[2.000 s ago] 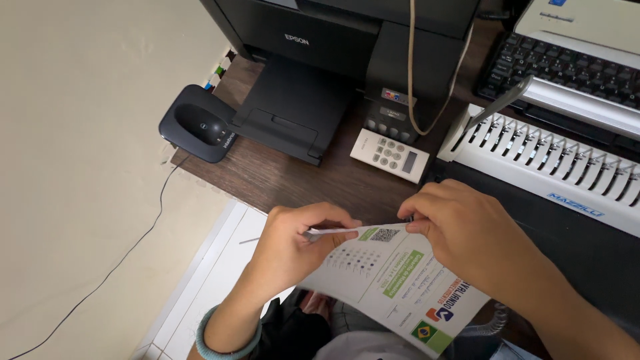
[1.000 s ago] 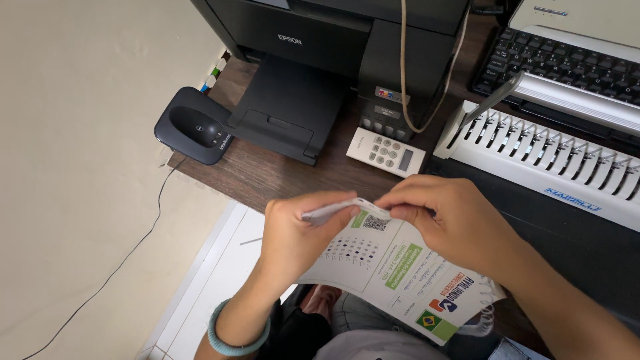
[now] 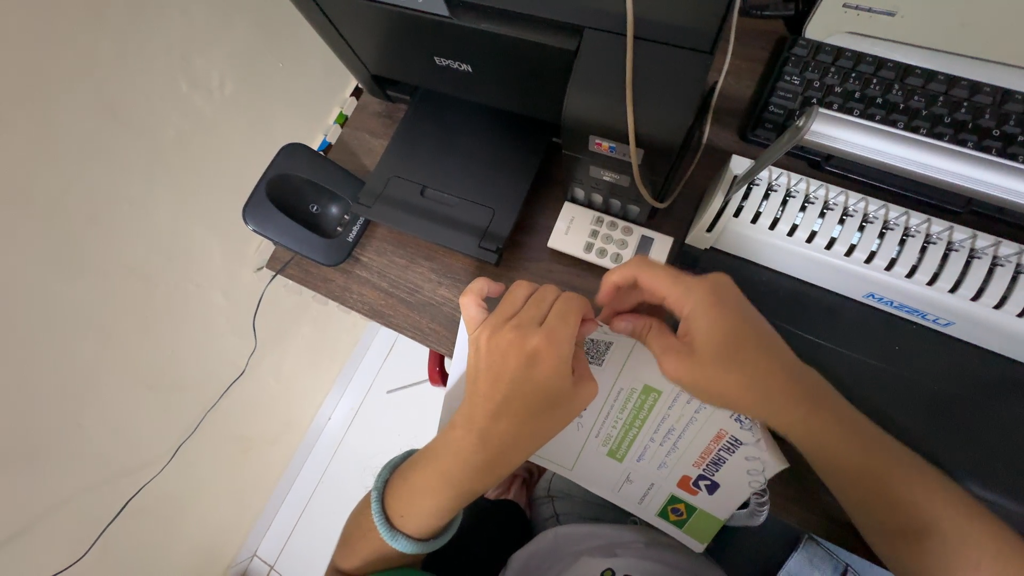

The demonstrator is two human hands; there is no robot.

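Note:
A sheaf of printed paper sheets (image 3: 640, 448) lies slanted over the lap, with green headings, a small flag picture and a square printed code. At its upper edge my left hand (image 3: 532, 360), with a light blue band at the wrist, holds the paper between thumb and fingers. My right hand (image 3: 688, 328) pinches at the same edge, fingertips almost touching those of the left; whether it grips the paper or something small there is hidden. A clear plastic spiral coil (image 3: 754, 480) hangs by the right side of the sheets.
Beyond the hands stand a black Epson printer (image 3: 488, 72), a white remote control (image 3: 608, 236) and a black phone cradle (image 3: 304, 204). On the right are a white Mazzilli binding machine (image 3: 872, 248) and a black keyboard (image 3: 896, 88). A beige cable (image 3: 632, 104) loops down the printer.
My left hand has turned over, its back now facing up, and covers more of the sheets. My right hand stays at the paper's upper edge.

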